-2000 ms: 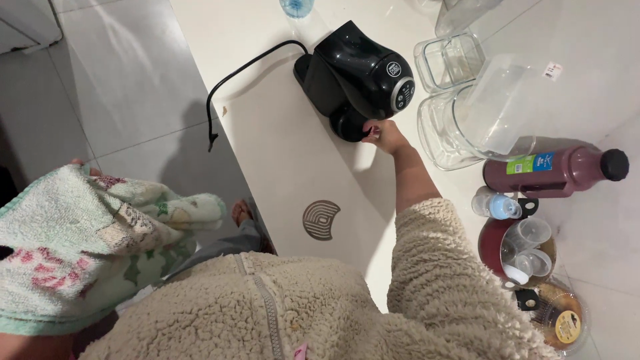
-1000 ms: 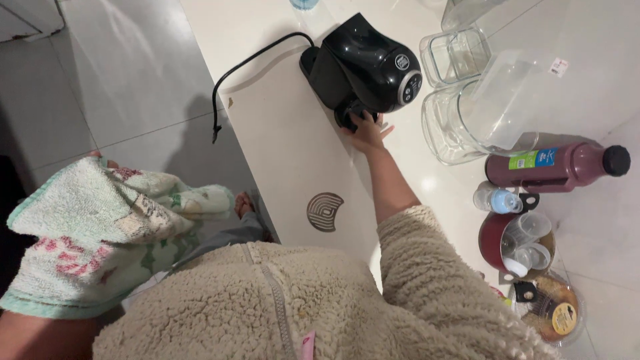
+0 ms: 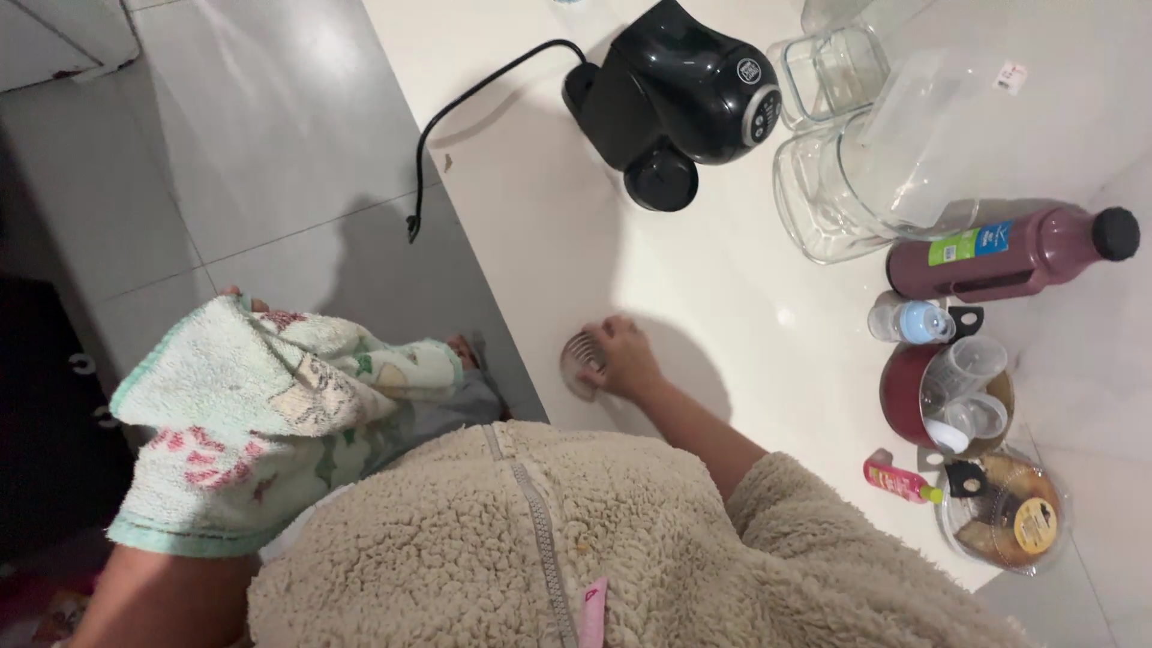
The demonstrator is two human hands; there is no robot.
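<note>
My right hand [image 3: 621,360] has its fingers and thumb on a slotted drip grate [image 3: 579,360], slightly blurred, at the near edge of the white table. A flowered towel [image 3: 297,405] drapes over my left hand [image 3: 243,297]; only some fingers show at its top edge, and the rest of the hand is hidden beneath the cloth. Farther along the tabletop stands a black pod coffee machine [image 3: 684,90] with a round black drip tray base [image 3: 661,178]. Its black power cord [image 3: 468,93] hangs over the table edge.
Glass containers [image 3: 828,184], a purple thermos bottle [image 3: 990,256], a baby bottle [image 3: 911,320], a red pot [image 3: 903,396] holding plastic items, a pink bottle [image 3: 900,483] and a clear-lidded food container [image 3: 985,540] line the right side. Grey tiled floor [image 3: 261,135] lies left.
My right hand has left the coffee machine's round base and come back toward me, onto the drip grate, which lay untouched on the table before. The towel remains over my left hand.
</note>
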